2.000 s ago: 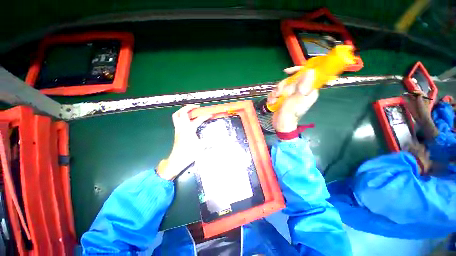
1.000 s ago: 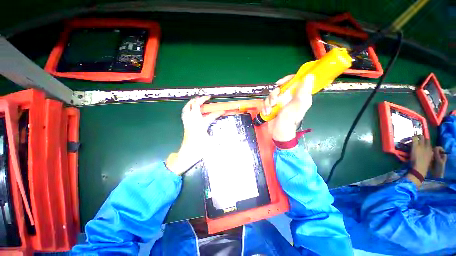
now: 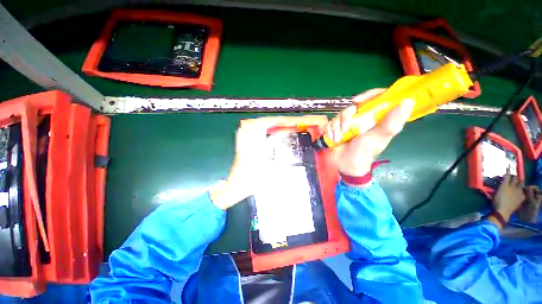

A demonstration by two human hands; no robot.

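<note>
An opened tablet (image 3: 321,222) lies in a red-orange foam frame (image 3: 336,202) on the green bench in front of me. Its large pale battery (image 3: 285,202) glares white. My right hand (image 3: 368,133) is closed around the yellow-orange electric screwdriver (image 3: 416,98). The tool's dark front end is at the frame's upper right, beside the tablet; its tip cannot be made out. My left hand (image 3: 243,163) lies over the frame's upper left corner and the tablet's left edge, its fingers blurred by glare. What it grips is not clear.
A worn white rail (image 3: 220,105) runs behind the bench. Beyond it, the green belt carries a framed tablet (image 3: 211,56) at left and more frames at right. Stacked red frames (image 3: 68,196) stand at the left. A black cord (image 3: 443,175) hangs at right, near another person's hands (image 3: 508,199).
The screwdriver came down from above the rail to the tablet's upper right edge. The view has shifted, and the belt's framed tablet appears further right. My left hand stays at the frame's upper left.
</note>
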